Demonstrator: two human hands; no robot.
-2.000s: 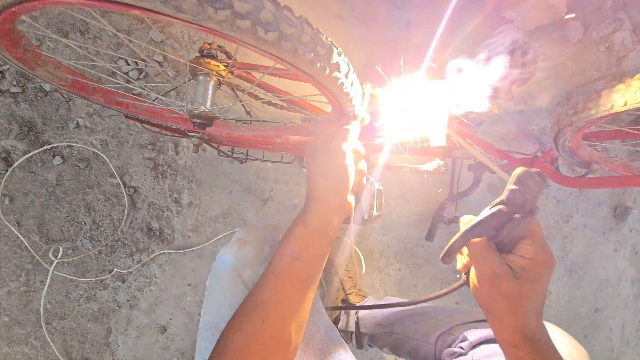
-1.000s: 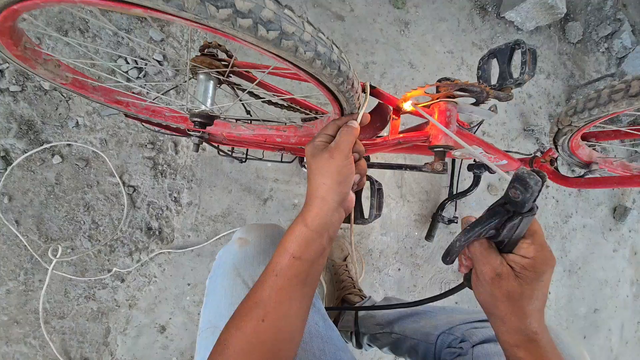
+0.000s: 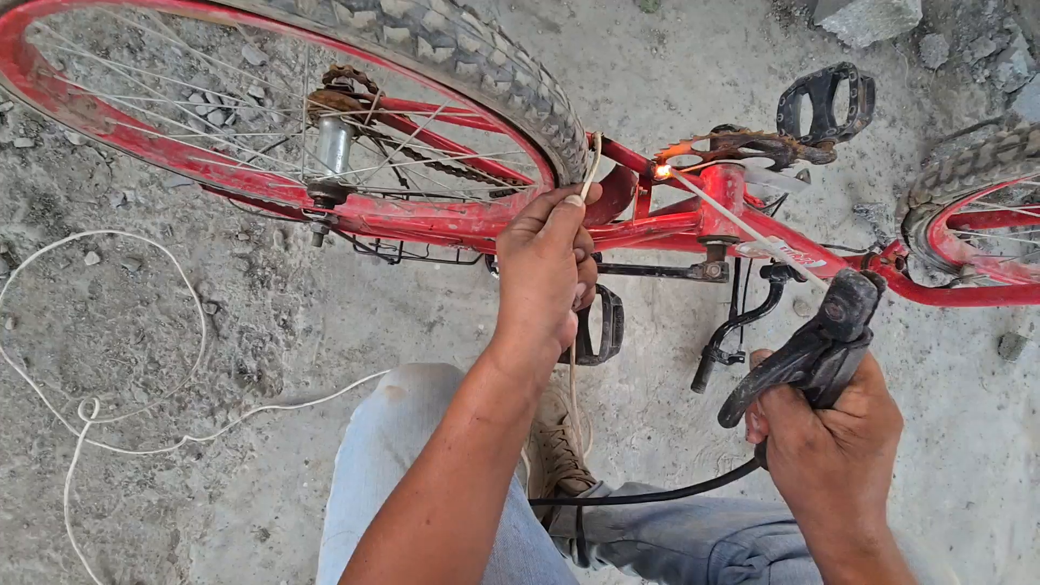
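A red bicycle frame (image 3: 650, 231) lies across the view, its knobby rear wheel at the left. My left hand (image 3: 548, 252) pinches a thin pale cord (image 3: 594, 162) beside the rear tyre (image 3: 487, 73), close to the frame tubes. In my right hand (image 3: 829, 439) is a black welding electrode holder (image 3: 829, 349), with its cable running off to the left. A thin electrode (image 3: 747, 229) extends from its jaws up and left to a small orange glowing spot (image 3: 663, 171) on the frame, beside the rusty chainring (image 3: 715, 148). Whether the tip touches the spot is unclear.
Two black pedals (image 3: 827, 101) and a handlebar (image 3: 743, 325) stick out around the frame. The front wheel (image 3: 975, 219) is at the right edge. Loose white cord (image 3: 199, 325) curls on the rough ground at the left. Broken stones (image 3: 869, 18) lie at the top right; my jeans and boot are below.
A bright welding arc with smoke at the frame two seconds ago has gone out, leaving a glow that has shrunk since one second ago. Both hands have stayed nearly where they were.
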